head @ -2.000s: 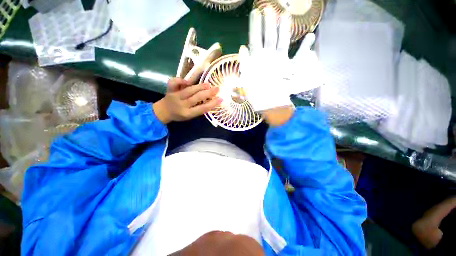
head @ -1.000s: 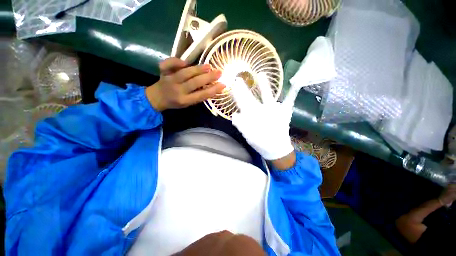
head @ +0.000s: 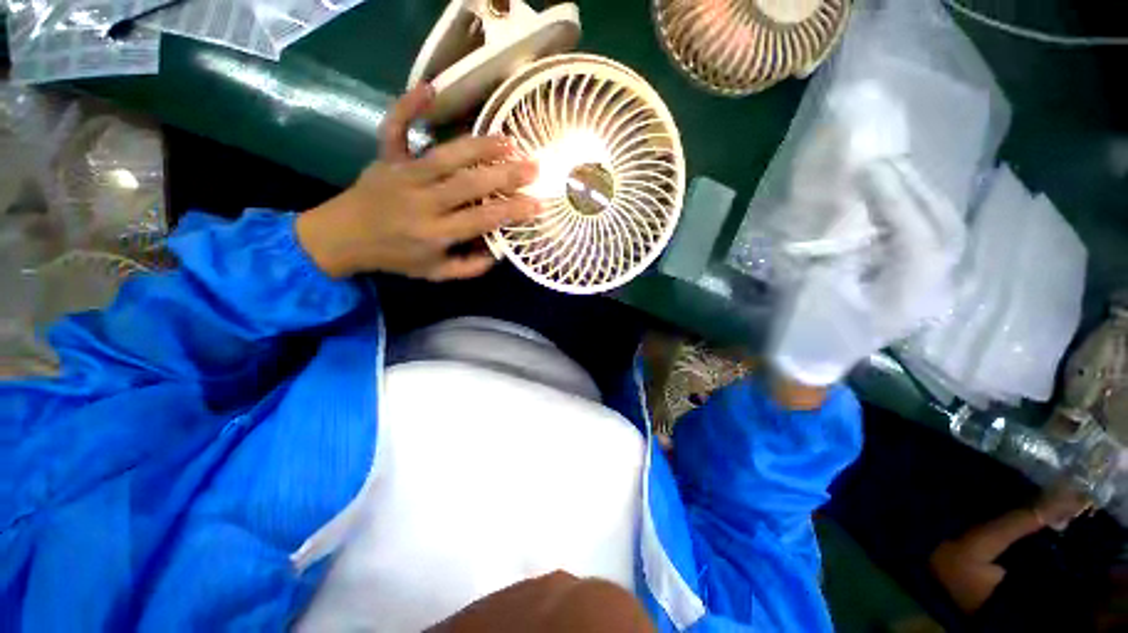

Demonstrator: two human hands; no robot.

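A cream clip-on fan (head: 584, 173) is at the bench edge, its round grille facing up and its clip base (head: 495, 50) at the upper left. My bare left hand (head: 439, 208) holds it, fingers across the left of the grille and thumb by the clip base. My white-gloved right hand (head: 854, 278) is away from the fan, over the bubble bags (head: 922, 74). It is blurred and merges with white material there, so its grip cannot be told. A grey-green block (head: 700, 229) lies right of the fan.
Another cream fan (head: 752, 37) lies at the top. Flat white bags (head: 1014, 297) lie right of the bubble bags. Label sheets (head: 235, 22) are at the upper left. Bagged fans (head: 93, 173) are below the bench at left. Another person's forearm (head: 990, 550) shows at lower right.
My right hand has left the grille and moved right to the bubble bags. The white cloth beside the block is no longer there. My left hand stays on the fan; the view has shifted.
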